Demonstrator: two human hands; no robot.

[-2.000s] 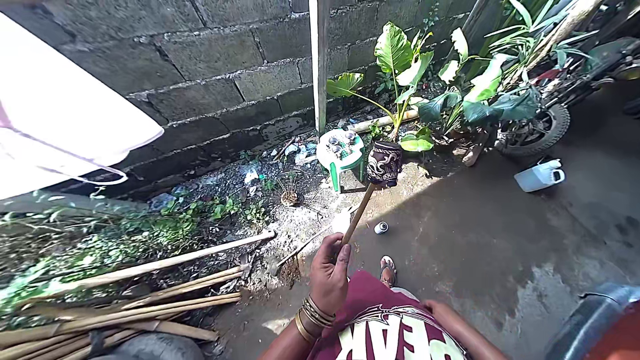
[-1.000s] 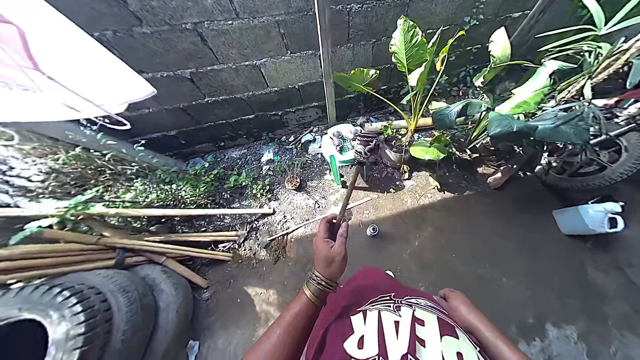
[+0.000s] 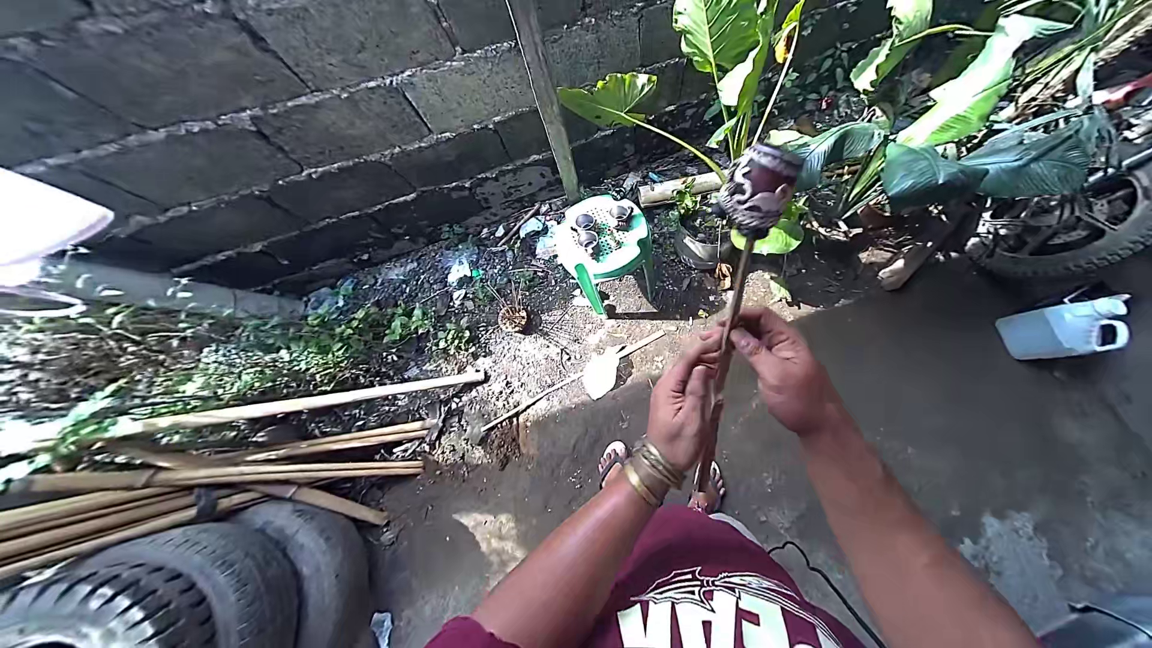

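Note:
A wooden stick runs between my two hands, tilted slightly to the right. On its upper end sits a dark maroon cup-shaped piece with pale raised patterns. My left hand, with gold bangles on the wrist, is closed around the stick. My right hand grips it a little higher, thumb and fingers against the wood. Behind and to the left stands a small green and white plastic stool that carries several small dark cups.
Bamboo poles and worn tires lie at the lower left. A block wall runs behind. Leafy plants, a motorcycle wheel and a white plastic jug are at the right. A thin stick lies on the ground.
My right hand has come up from beside the shirt and taken hold of the stick, which only my left hand held before. The view has shifted closer to the stool.

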